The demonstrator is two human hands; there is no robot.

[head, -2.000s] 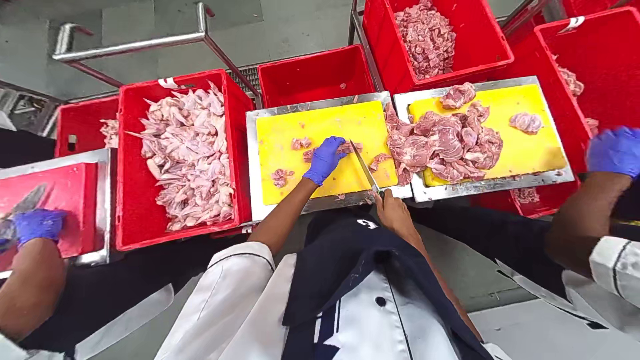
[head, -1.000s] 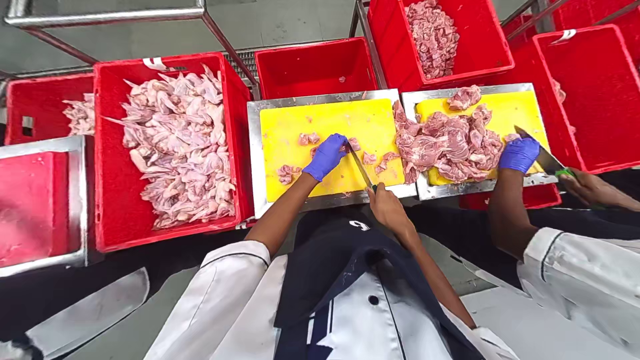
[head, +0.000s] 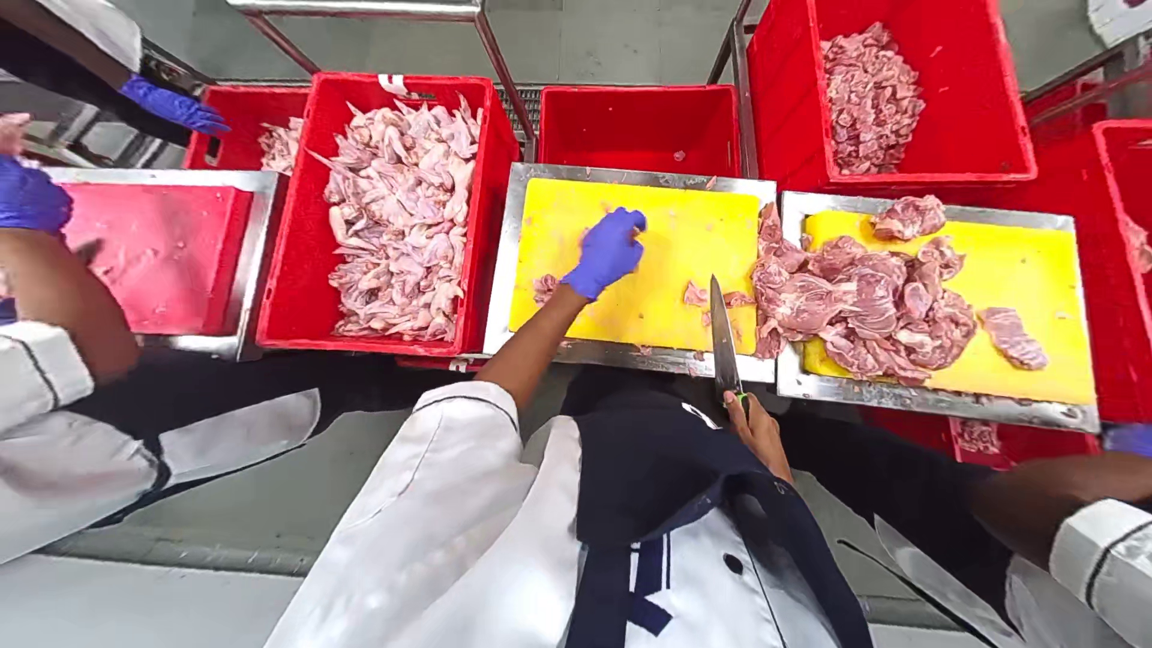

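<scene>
My left hand (head: 609, 254), in a blue glove, hovers over or rests on the yellow cutting board (head: 558, 216); its fingers are curled and whether anything is in them cannot be seen. My bare right hand (head: 758, 434) grips the handle of a knife (head: 723, 337), whose blade points away from me over the board's near right part. Small meat pieces (head: 711, 295) lie near the blade, and another piece (head: 545, 288) is at the board's left edge. A pile of raw boneless meat (head: 864, 306) spans the right edge of my board and the neighbouring yellow board (head: 1035, 261).
A red crate (head: 292, 243) full of raw chicken wings stands left of my board. Behind the board is another red crate (head: 639, 130), with a crate of cut meat (head: 972, 90) at the back right. Co-workers' arms are on both sides, by a red board (head: 162, 261) at left.
My left hand has moved away from the knife, and the small pieces that lay in the board's middle are no longer there. The right-hand co-worker's hands have drawn back from the neighbouring board.
</scene>
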